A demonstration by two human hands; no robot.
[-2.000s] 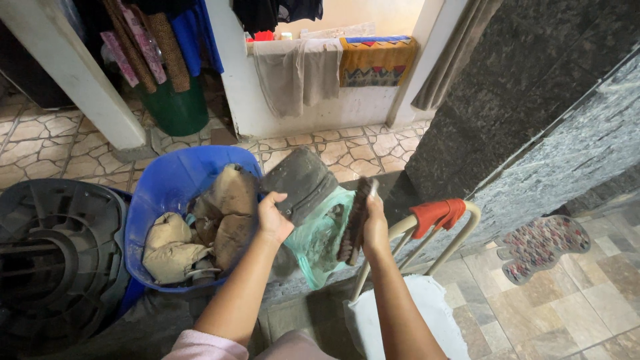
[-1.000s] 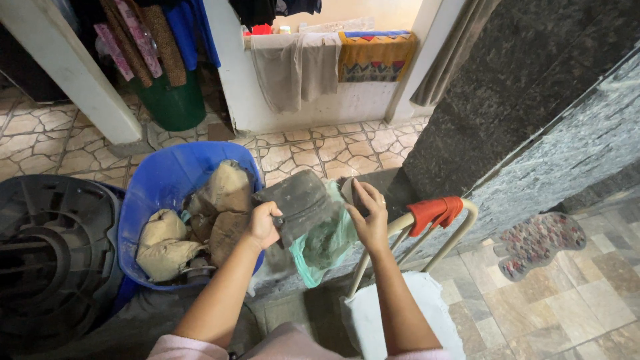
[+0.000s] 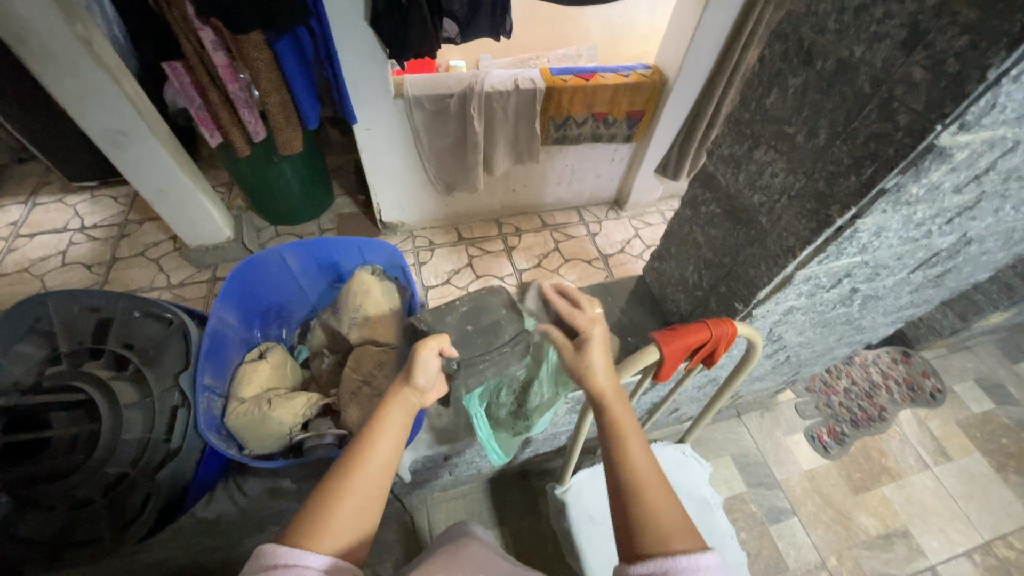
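My left hand [image 3: 428, 370] grips the near left edge of a dark grey, dusty plastic case or box [image 3: 480, 324], held tilted over the low ledge. My right hand [image 3: 578, 330], with a ring on one finger, has its fingers curled around a greyish object [image 3: 534, 302], blurred and mostly hidden; its kind cannot be told. Below and between the hands hangs a translucent green plastic bag [image 3: 520, 408] with dark material inside. Left of my left hand stands a blue plastic bin [image 3: 240, 296] holding several dusty beige and brown bags [image 3: 276, 396].
A black plastic lid [image 3: 96, 384] lies at the left. A beige metal frame [image 3: 748, 352] with a red cloth [image 3: 694, 346] rises beside my right forearm, above a white cover [image 3: 652, 512]. Behind are a green bin [image 3: 284, 184] and hanging cloths [image 3: 448, 120]; a grey stone wall [image 3: 896, 216] stands right.
Two seconds ago my right hand held a dark, brush-like object upright over the green bag. It has since turned and moved up towards the case's right side. My left hand keeps its grip.
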